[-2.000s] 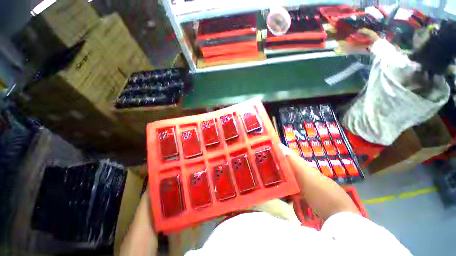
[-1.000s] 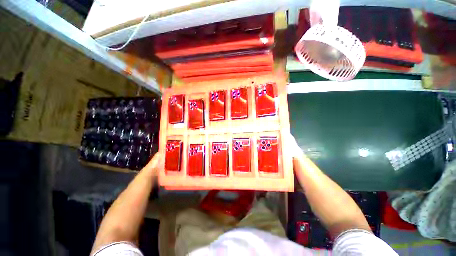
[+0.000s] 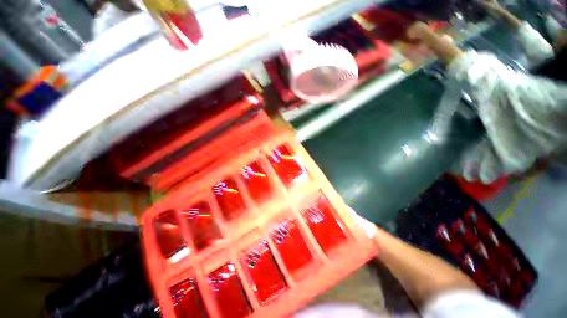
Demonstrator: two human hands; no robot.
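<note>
An orange-red phone tray (image 3: 248,231) is tilted in front of me, below the shelf. It holds two rows of red phone rears (image 3: 267,273) with camera dots at one end, blurred and shiny. My right hand (image 3: 365,227), with white at the fingers, grips the tray's right edge; the fingers are mostly hidden behind it. My left hand is not in view; the tray's lower left part runs to the bottom edge of the picture.
Stacked red trays (image 3: 205,133) stand on the shelf behind the held tray, beside a pale pink fan (image 3: 323,73). The green bench (image 3: 385,149) lies right. A black tray with red pieces (image 3: 472,242) is lower right. A person's sleeve (image 3: 516,118) is at right.
The view has turned, so the tray now appears tilted and lower left. The left forearm has left the picture. The black tray with red pieces and the person at right show more.
</note>
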